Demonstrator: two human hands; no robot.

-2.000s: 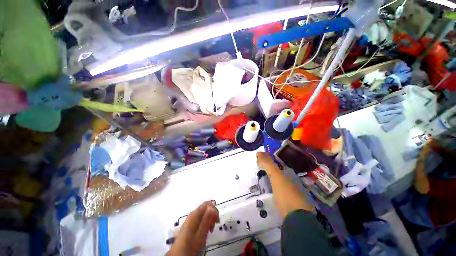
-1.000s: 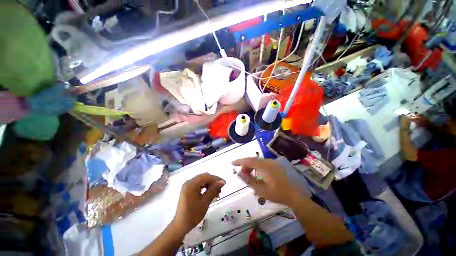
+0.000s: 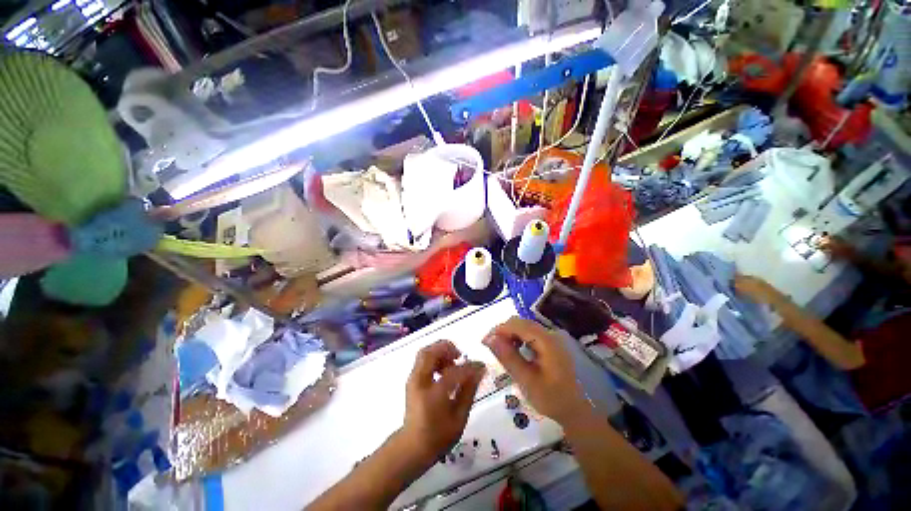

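My left hand (image 3: 440, 397) and my right hand (image 3: 534, 367) are close together above the white sewing machine (image 3: 479, 444). The fingers of both hands are pinched and face each other with a small gap. Something small and pale shows at the fingertips, too small to name; I cannot tell if a thread runs between them. Two thread cones, one white (image 3: 478, 271) and one pale blue (image 3: 533, 243), stand upright on dark round bases behind my hands.
A small parts tray (image 3: 654, 371) lies right of the cones. Crumpled cloth (image 3: 262, 364) lies on a brown wrapped surface at left. A multicoloured fan (image 3: 105, 240) is at upper left. A lamp tube (image 3: 400, 98) crosses above. Another person's arm (image 3: 799, 324) is at right.
My right hand has come back from beside the cones to meet my left hand over the machine. Both hands are now closer together and pinched. The other person's arm has moved left.
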